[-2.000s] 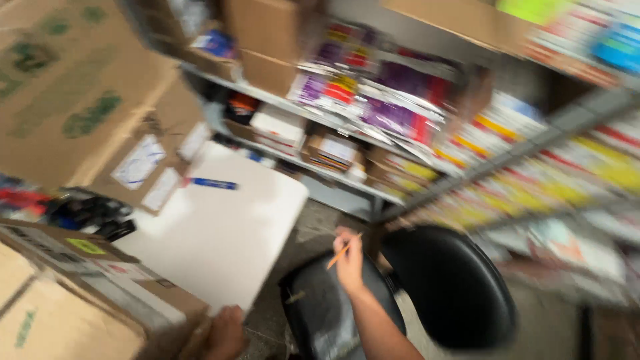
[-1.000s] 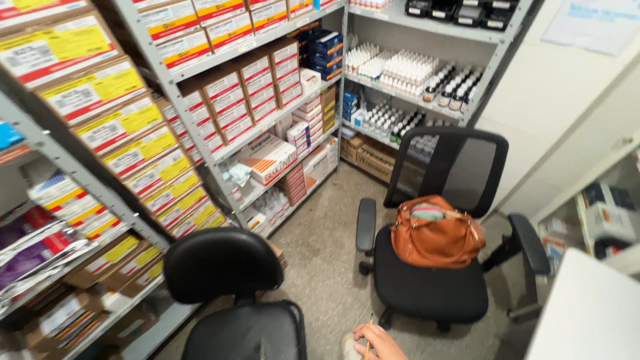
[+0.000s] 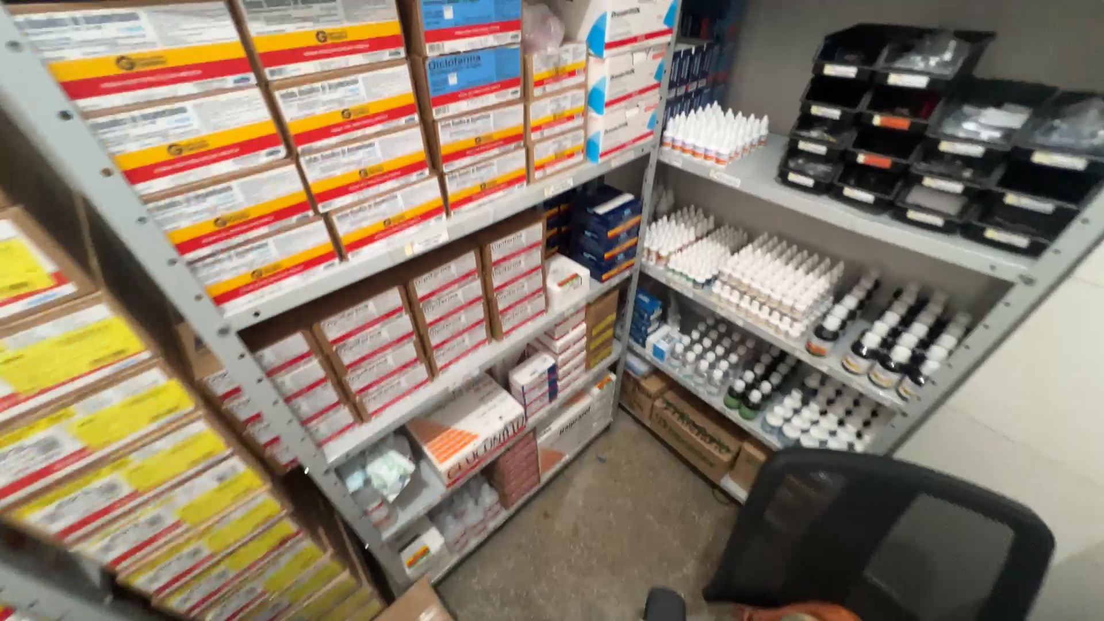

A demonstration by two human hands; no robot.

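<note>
Neither my left hand nor my right hand shows in the head view now. Metal shelves fill the view. On the left unit stand stacked medicine boxes with yellow and red bands (image 3: 354, 112), and below them cartons of smaller white and red boxes (image 3: 448, 297). A white and orange carton (image 3: 466, 427) lies on a lower shelf. The right unit holds rows of white dropper bottles (image 3: 780, 276), dark bottles with white caps (image 3: 897, 345) and black plastic bins (image 3: 940, 138) with small packets inside.
A black mesh-backed office chair (image 3: 888, 535) stands at the bottom right, with part of an orange-brown bag (image 3: 798, 612) on it. Boxes with yellow labels (image 3: 112, 414) are stacked at the left. Cardboard boxes (image 3: 694, 431) sit under the right shelves, beside the grey floor (image 3: 586, 517).
The view has swung far from the white table to the shelves. The hand holding a thin orange stick-like thing, seen in both earlier frames, is out of view now.
</note>
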